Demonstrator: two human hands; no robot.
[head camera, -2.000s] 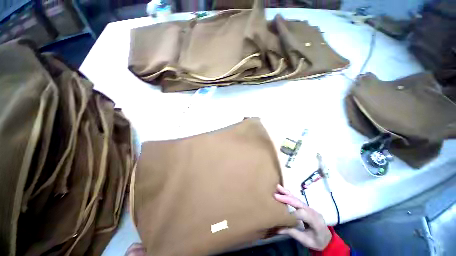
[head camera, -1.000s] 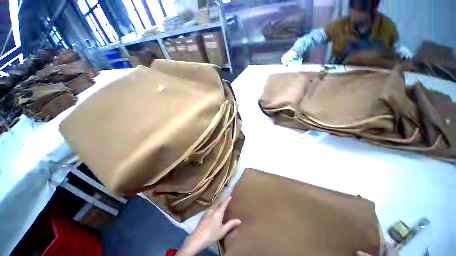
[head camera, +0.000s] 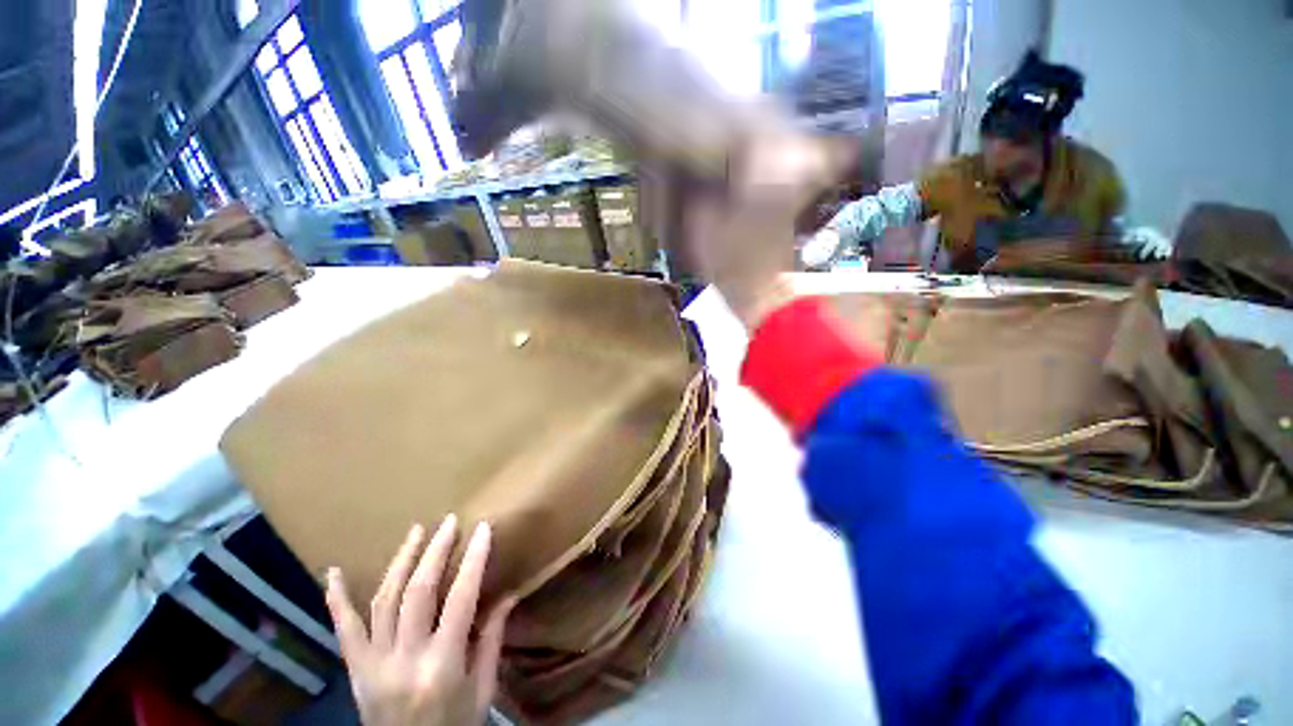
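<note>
My right hand (head camera: 759, 192) is raised at the upper middle, blurred, and grips a brown bag body (head camera: 624, 85), also blurred, in the air above the stack. My left hand (head camera: 426, 638) lies palm down with fingers spread on the near edge of a stack of brown bags (head camera: 468, 411). The top bag of the stack lies flat and shows a small pale metal spot. Lighter tan edges of the bags below fan out on the stack's right side.
Another row of brown bags (head camera: 1049, 369) lies on the white table (head camera: 794, 624) at the right. A person (head camera: 1028, 185) sits opposite. More bag piles (head camera: 170, 312) are at the far left. Part of a small tool shows at the bottom right edge.
The bag that lay on the table in front of me is gone from there, and my right hand holds a bag up high. My left hand has moved left onto the stack. The view has shifted.
</note>
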